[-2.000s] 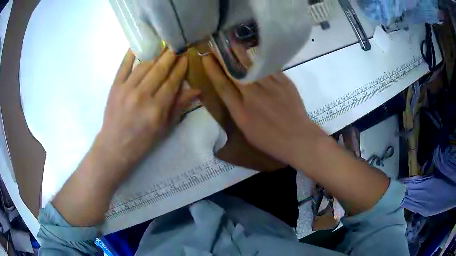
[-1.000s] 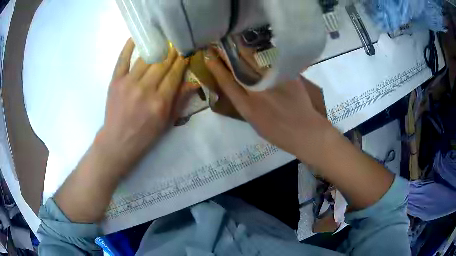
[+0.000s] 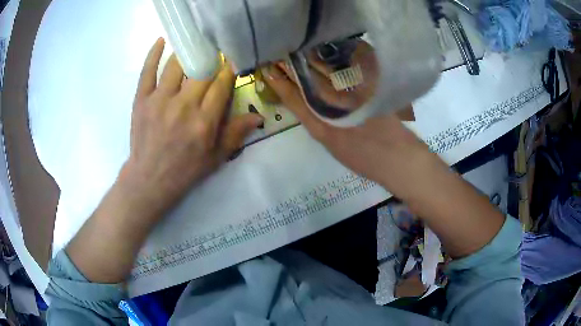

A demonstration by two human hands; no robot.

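Observation:
The sewing machine head (image 3: 280, 32) blocks the view of the needle area, lit yellow below it. A small part of the brown fabric panel (image 3: 267, 93) shows at my right fingertips; a brown corner (image 3: 405, 113) shows beyond my right hand. The rest is hidden. My left hand (image 3: 178, 114) lies palm down left of the needle, fingers apart, thumb over the metal needle plate (image 3: 278, 117). My right hand (image 3: 341, 137) reaches under the head, its fingertips gripping the brown fabric by the needle.
A second brown cut piece (image 3: 25, 146) lies at the far left. A metal bar (image 3: 464, 46), light blue cloth (image 3: 525, 24) and black-handled scissors (image 3: 549, 77) are at the right. A printed ruler scale (image 3: 255, 228) runs along the front edge. Scraps lie below the table at lower right.
The brown panel has swung from in front of the plate to the right, under my right hand and the head, baring the needle plate. My right hand has shifted slightly right.

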